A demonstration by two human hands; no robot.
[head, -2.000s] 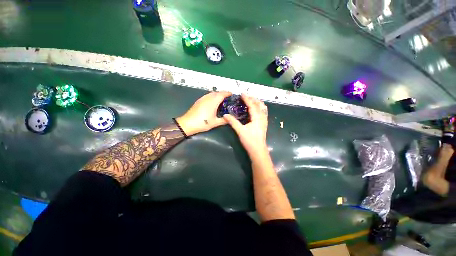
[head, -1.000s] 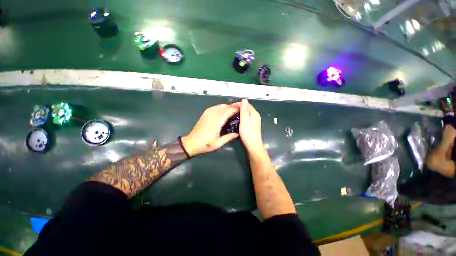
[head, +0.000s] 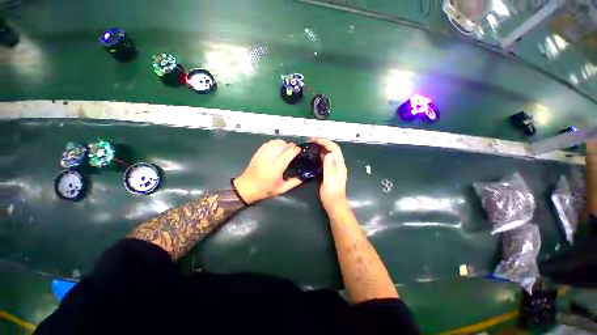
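A dark round unit (head: 307, 163) is held between my two hands over the dark-green bench mat, just in front of the white edge rail. My left hand (head: 267, 171) grips its left side. My right hand (head: 334, 171) is curved around its right side. The fingers hide much of the unit. To the left on the bench, an LED circuit board (head: 101, 154) glows green and is joined by a red wire to a white-faced end cap (head: 142, 178). Beside it, an unlit board (head: 73, 155) stands above another end cap (head: 70, 186).
Beyond the white rail (head: 177, 119), the green belt carries several units, including a closed unit (head: 115, 40) and a purple-lit one (head: 419, 108). Small hardware (head: 387, 186) lies right of my hands. Plastic bags (head: 507, 203) lie further right. Part of another person shows at the right edge.
The belt units have shifted left in view. My hands were closed tightly around the dark unit one second ago; now more of its dark face shows between them.
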